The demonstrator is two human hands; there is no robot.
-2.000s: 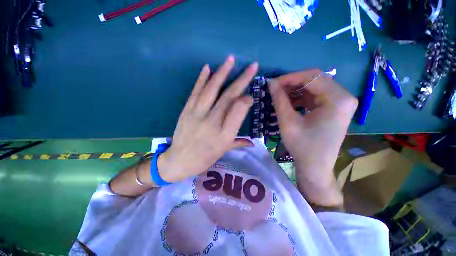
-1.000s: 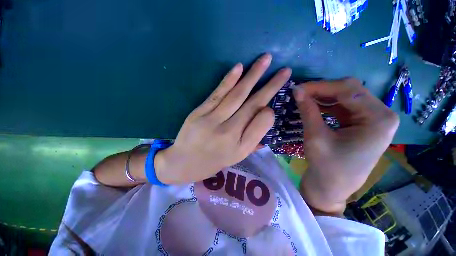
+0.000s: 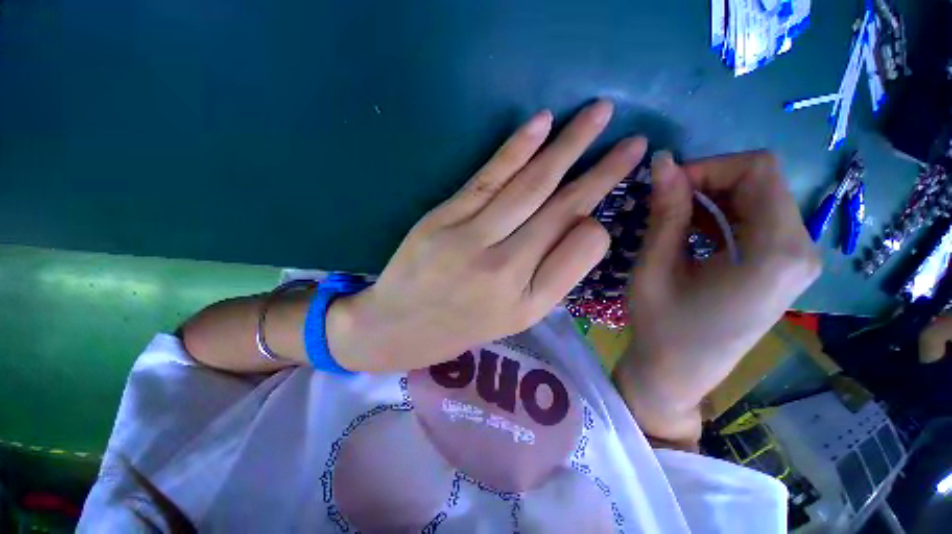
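The circuit board panel (image 3: 623, 235) lies on the mat near the front edge, black with rows of silver and white parts, partly covered by both hands. My left hand (image 3: 485, 245) lies palm down with its fingers spread, fingertips and bent thumb side at the panel's left edge. My right hand (image 3: 720, 266) is over the panel's right part, thumb and index finger pinched on a white flat cable (image 3: 719, 214) that curves up inside the hand. The cable's lower end at the panel is hidden by the fingertips.
A pile of white flat cables (image 3: 759, 34) with blue tips lies beyond the panel. Short white cable pieces (image 3: 853, 86) and blue-handled flush cutters (image 3: 840, 207) lie to the right, with board strips (image 3: 906, 221) beyond. Below the bench are red pieces (image 3: 599, 311) and a cardboard box (image 3: 754, 365). A person's hand (image 3: 936, 340) shows at the right edge.
The view has shifted, so bench items sit differently in the picture. My left hand stays flat beside the panel. The white cable in my right hand now shows a clearer curve.
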